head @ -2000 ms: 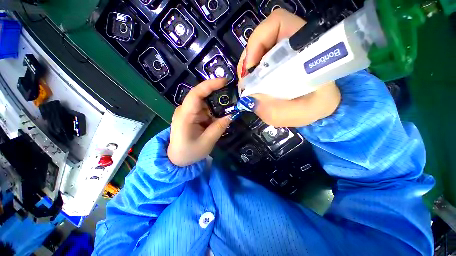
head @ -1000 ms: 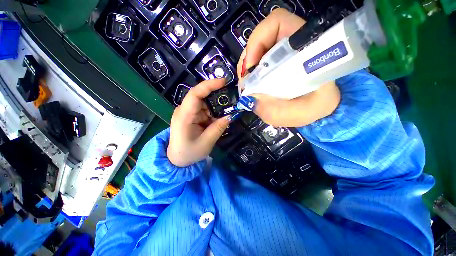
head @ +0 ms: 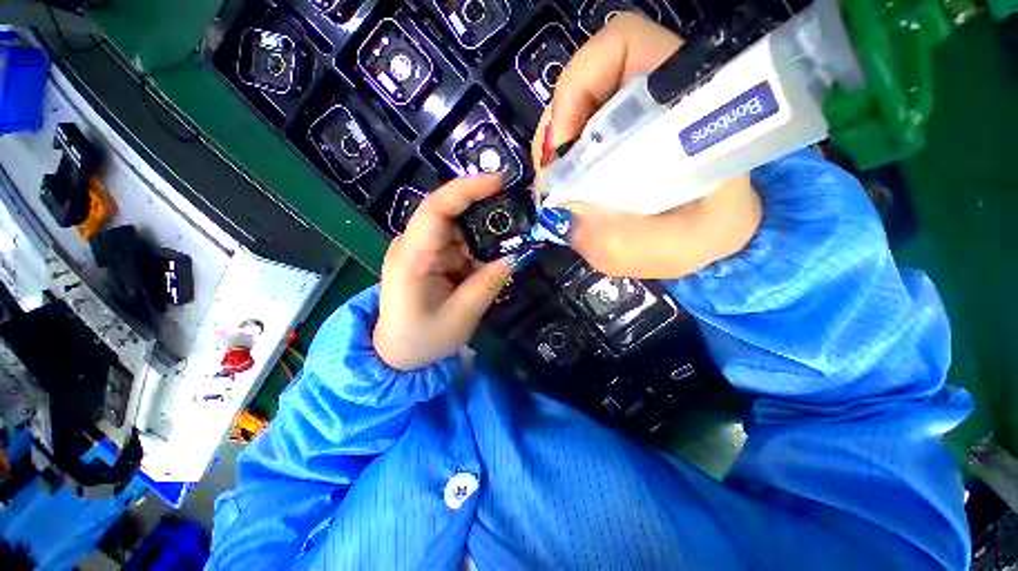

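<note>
My left hand [head: 433, 281] pinches a black squarish housing [head: 497, 224] with a yellowish ring between thumb and fingers, above the black blister tray [head: 430, 136]. My right hand [head: 659, 232] grips the large translucent glue syringe [head: 659, 156] with its dark blue label. The syringe's narrow end points left at the housing's right side. A small blue part, which I cannot tell as tip or fingernail, lies there. Whether the needle touches the housing is hidden. The green adapter cap [head: 890, 84] sits on the syringe's wide back end.
More housings [head: 395, 65] lie in the tray pockets around both hands. At the left is a white fixture [head: 229, 368] with a red button [head: 237, 359] and black blocks [head: 140, 265]. A blue bin [head: 20, 84] is at the upper left.
The syringe's wide back end has tilted slightly. My left hand and the housing have barely moved.
</note>
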